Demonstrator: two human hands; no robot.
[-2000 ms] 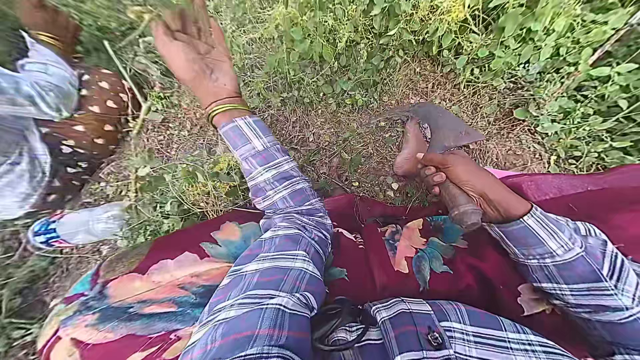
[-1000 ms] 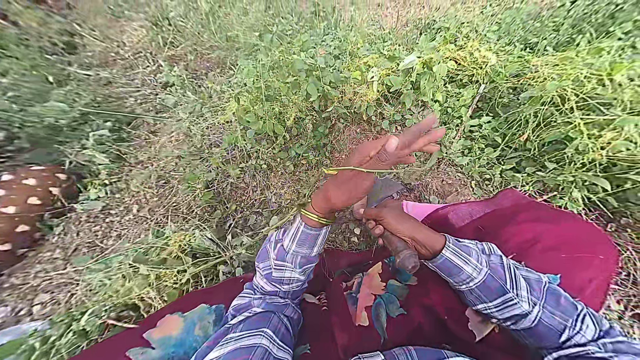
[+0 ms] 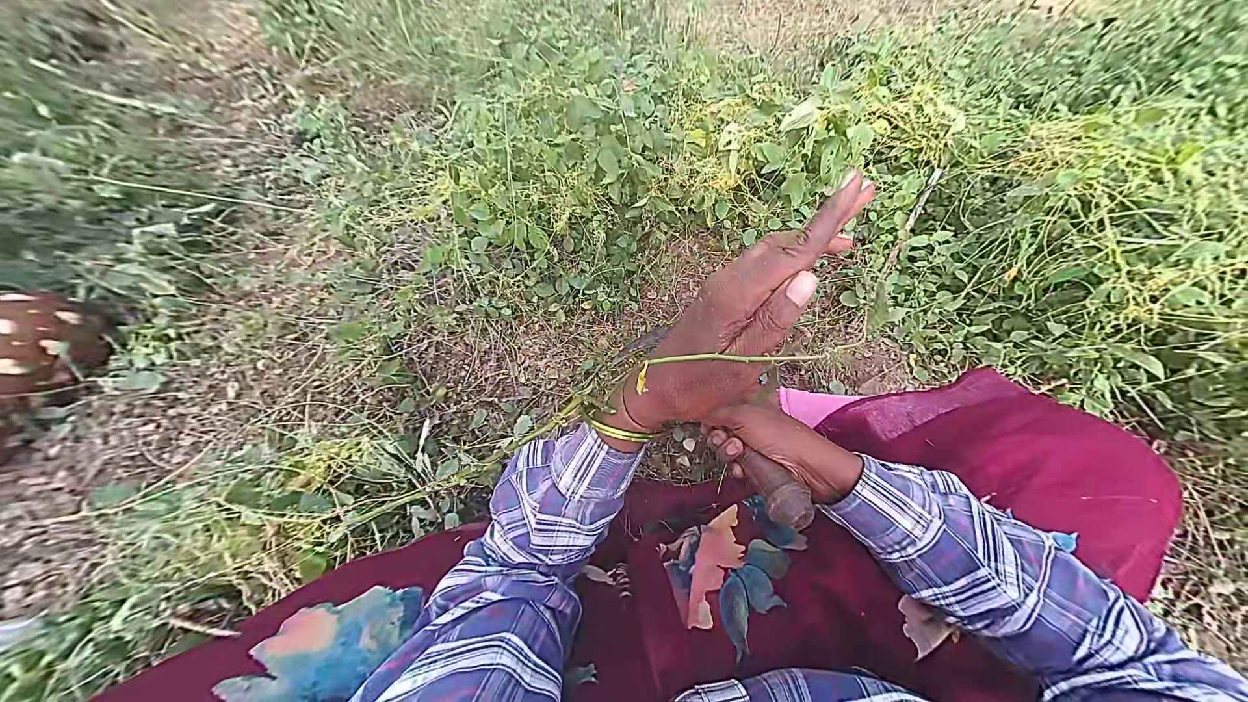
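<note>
My left hand [image 3: 731,322] is held out in front of me with its fingers extended, over the blade side of the tool. A thin green stem with a small yellow flower [image 3: 641,378] lies across its wrist, beside the yellow-green bangles [image 3: 619,431]. Below and behind it, my right hand [image 3: 785,444] is wrapped around the worn handle [image 3: 780,492] of a hand tool. Most of the tool's metal blade is hidden behind my left hand. Both hands are just above the maroon floral cloth [image 3: 1024,458] over my lap, and they overlap in view.
Low leafy weeds [image 3: 585,166] and yellowish tangled stems [image 3: 1102,195] spread ahead and right. Dry soil and cut stalks [image 3: 273,361] lie to the left. At the far left edge, part of a person's brown patterned clothing [image 3: 44,341] shows. A dry stick [image 3: 912,219] leans among the weeds.
My left hand has moved from the upper left to in front of my right hand, covering most of the blade. The view has shifted left-hand things outward; the neighbouring person's hand and the bottle's label have left view.
</note>
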